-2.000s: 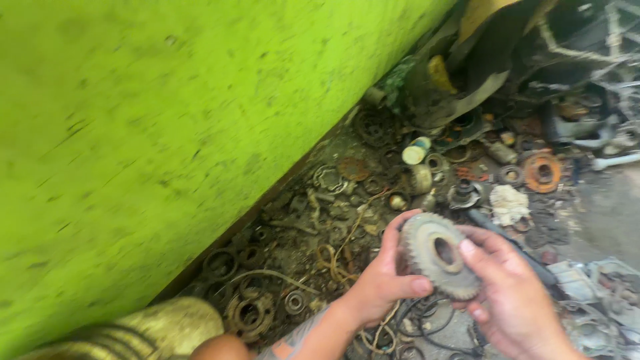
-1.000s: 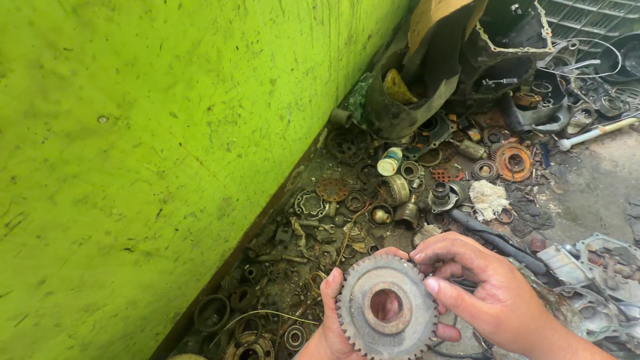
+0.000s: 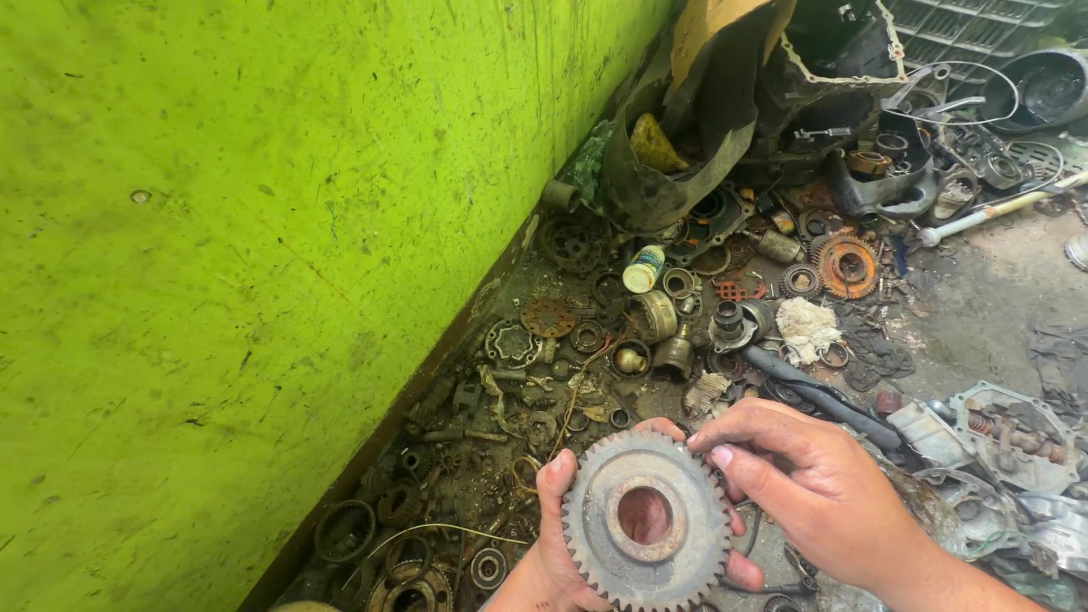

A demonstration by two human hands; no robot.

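Observation:
A grey metal gear [image 3: 595,501] with teeth round its rim and a wide centre bore faces up at the bottom middle of the head view. My left hand [image 3: 552,544] cradles it from below and behind, thumb on its left edge and fingertips showing past the top and right edges. Through the bore the palm is visible. At the gear's upper right, my right hand [image 3: 799,484] has its thumb and index finger pinched at the teeth. Whether a small thing sits between those fingertips cannot be told.
A green wall [image 3: 255,255] fills the left. Oily parts cover the floor: a rusty orange gear [image 3: 848,266], a white bottle [image 3: 643,269], a white rag [image 3: 807,330], a black hose [image 3: 824,399] and an open metal housing [image 3: 1011,433]. A pale rod [image 3: 1003,206] lies at right.
Two seconds ago the gear was tilted with both hands on its sides; now its flat face is turned up in my left hand, and my right fingers are at its upper right teeth.

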